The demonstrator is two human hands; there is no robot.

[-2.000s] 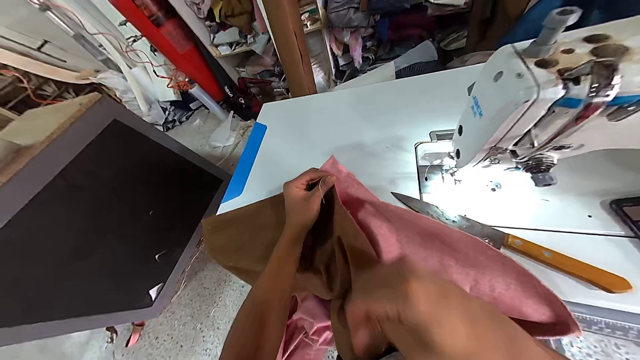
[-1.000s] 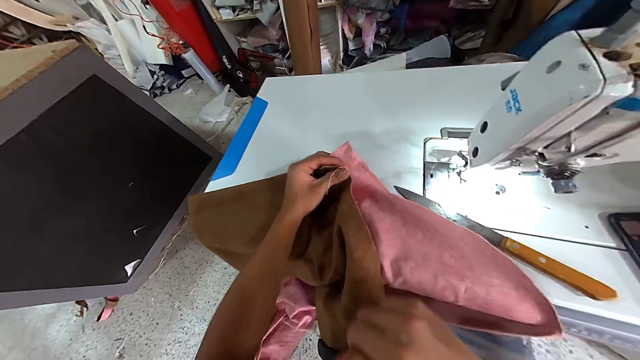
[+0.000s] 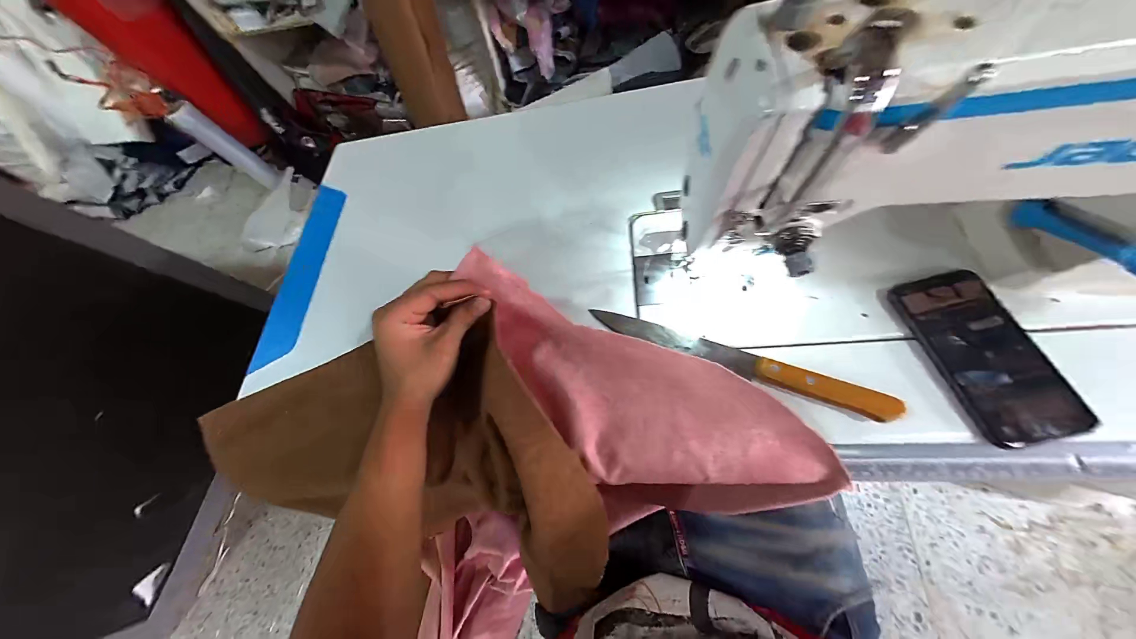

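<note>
My left hand (image 3: 424, 333) pinches the upper corner of the fabric between thumb and fingers, where pink and brown layers meet. The pink fabric (image 3: 674, 408) spreads to the right over the table edge, with more of it hanging below. To the left and down the middle the brown fabric (image 3: 302, 426) falls in folds. My right hand cannot be seen; folds may hide it. A knife with an orange-brown handle (image 3: 825, 388) lies on the table just beyond the pink fabric, its blade toward the lit needle area of the white sewing machine (image 3: 923, 133).
A smartphone (image 3: 992, 355) lies right of the knife, and a blue-handled tool (image 3: 1074, 232) is behind it. Blue tape (image 3: 299, 280) covers the left edge of the white table (image 3: 532, 169). A dark panel (image 3: 98, 417) stands at left. Fabric scraps are heaped behind the table.
My right hand, blurred over the lower brown fabric in both earlier frames, is out of sight. My left hand keeps its pinch at the corner. The view has shifted toward the right.
</note>
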